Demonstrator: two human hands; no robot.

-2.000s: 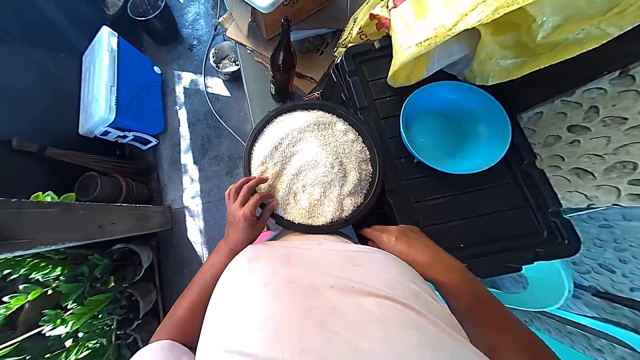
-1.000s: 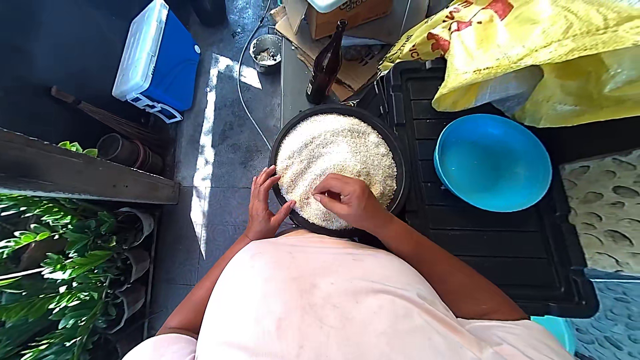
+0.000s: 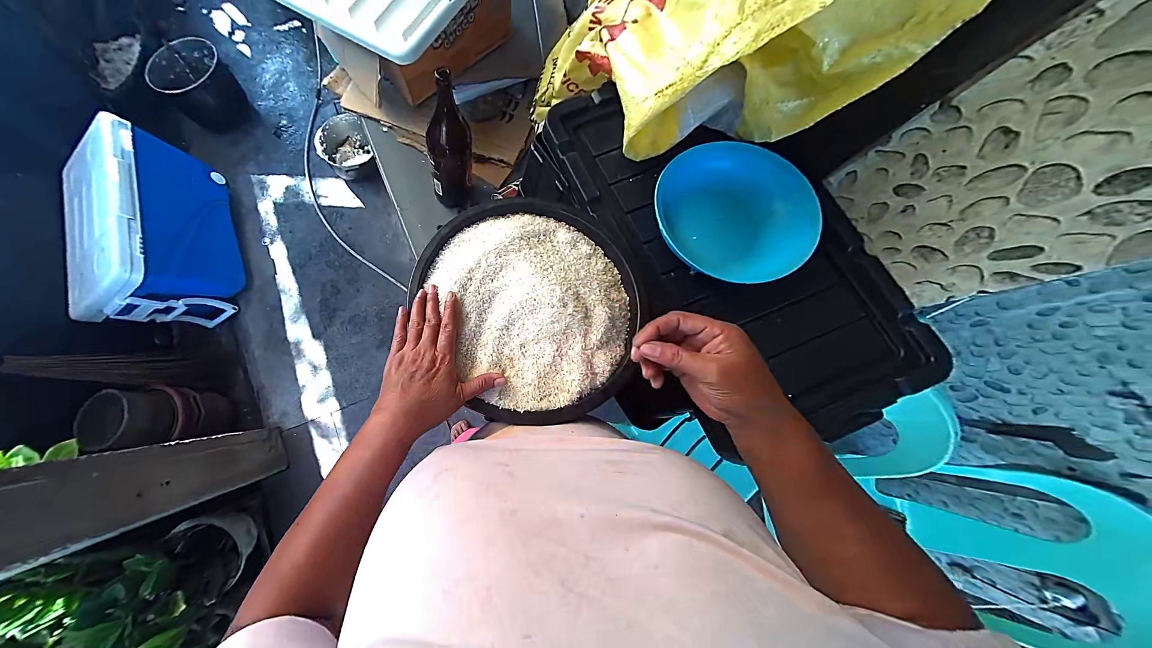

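Observation:
A round black tub (image 3: 436, 247) full of pale grains (image 3: 540, 306), which look like rice, stands close against my shirt front. My left hand (image 3: 427, 364) lies spread over the tub's left edge, its fingertips and thumb on the grains. Just off the tub's right rim is my right hand (image 3: 706, 364), thumb and forefinger pinched together; whether a small grain is between them cannot be made out. A blue plastic basin (image 3: 738, 211) rests on the black storage box lid (image 3: 747, 333) to the right. Behind the tub a brown glass bottle (image 3: 448, 144) stands upright.
Yellow printed sacks (image 3: 711, 54) lie on the far part of the black lid. A blue cooler (image 3: 184, 216) with a white lid and a small bucket (image 3: 345, 144) are on the floor at left. A turquoise plastic chair (image 3: 1017, 531) is at right, beside the pebbled wall (image 3: 999, 171).
My right hand was at the black lid's near edge, then over the grains, and is now right of the tub's rim. My left hand has spread flatter on the grains.

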